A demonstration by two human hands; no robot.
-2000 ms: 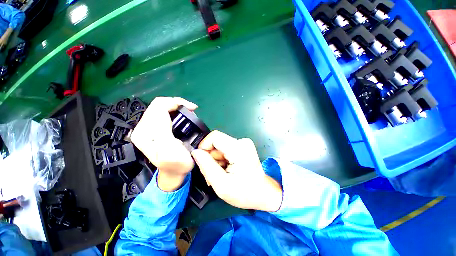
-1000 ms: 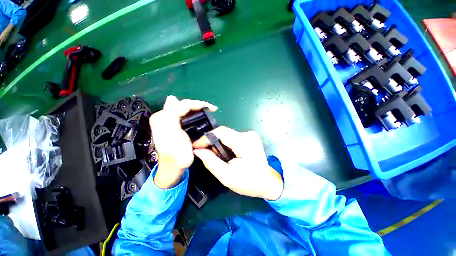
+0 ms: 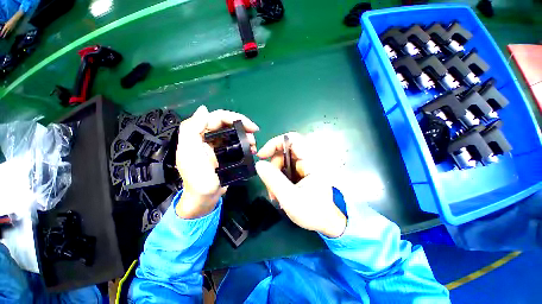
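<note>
My left hand (image 3: 197,163) holds a black fork housing (image 3: 236,155) above the bench, its slot and inner bars showing. My right hand (image 3: 300,187) is just right of the housing, with thumb and fingertips close to its right side. A thin dark flat piece (image 3: 287,157) is held edge-on among the right fingers. Whether the right fingertips touch the housing or hold a tiny part cannot be told. Loose black brackets (image 3: 236,230) lie on the bench below my hands. A pile of black moulded parts (image 3: 144,148) lies left of my left hand.
A blue bin (image 3: 410,151) at right holds rows of black forks with bright ends. A black tray (image 3: 95,237) with black parts and a clear plastic bag (image 3: 38,169) is at left. Red-and-black handle units (image 3: 85,76) lie on the far line. A person's hand (image 3: 10,27) shows at top left.
My right hand has moved right, away from the housing, with the thin dark piece now upright. The left hand has turned the housing so its slot shows more. The view has shifted slightly.
</note>
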